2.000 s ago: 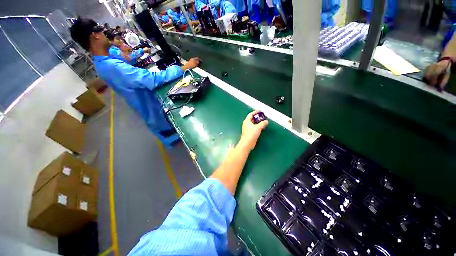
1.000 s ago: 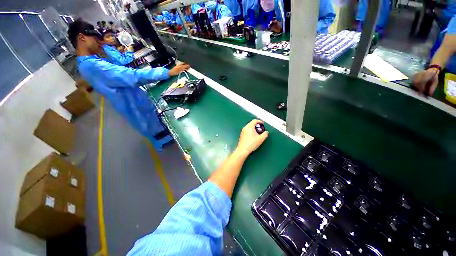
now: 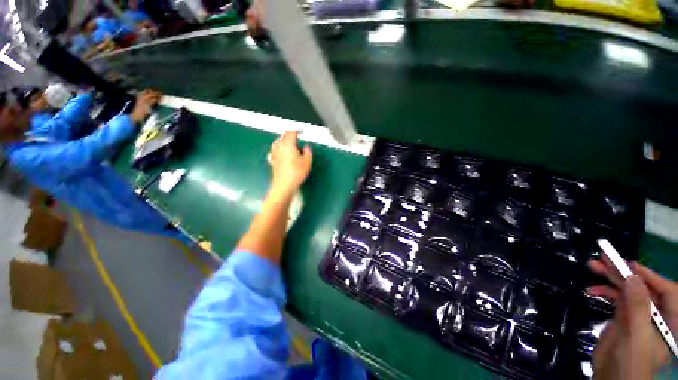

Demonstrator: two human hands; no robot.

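My left hand [image 3: 288, 162] is at the white edge rail, left of the post, with thumb and forefinger apart. No unit shows in it. My right hand [image 3: 632, 315] is at the lower right, over the black tray's right end, and grips a slim white-and-silver tool [image 3: 618, 260], possibly tweezers. Its white end points up and left. The glossy black blister tray [image 3: 443, 249] lies on the green bench. Glare and blur hide what its pockets hold.
The white rail [image 3: 227, 114] and pale post [image 3: 308, 70] border the dark green conveyor [image 3: 476, 82]. A small dark item [image 3: 651, 152] lies on it. A black device [image 3: 165, 139] and white item [image 3: 172, 179] lie left. A person in blue [image 3: 82, 159] works there.
The view has swung right, bringing my right hand and its tool into sight. The black unit seen in my left hand before no longer shows there, and that hand's fingers are spread.
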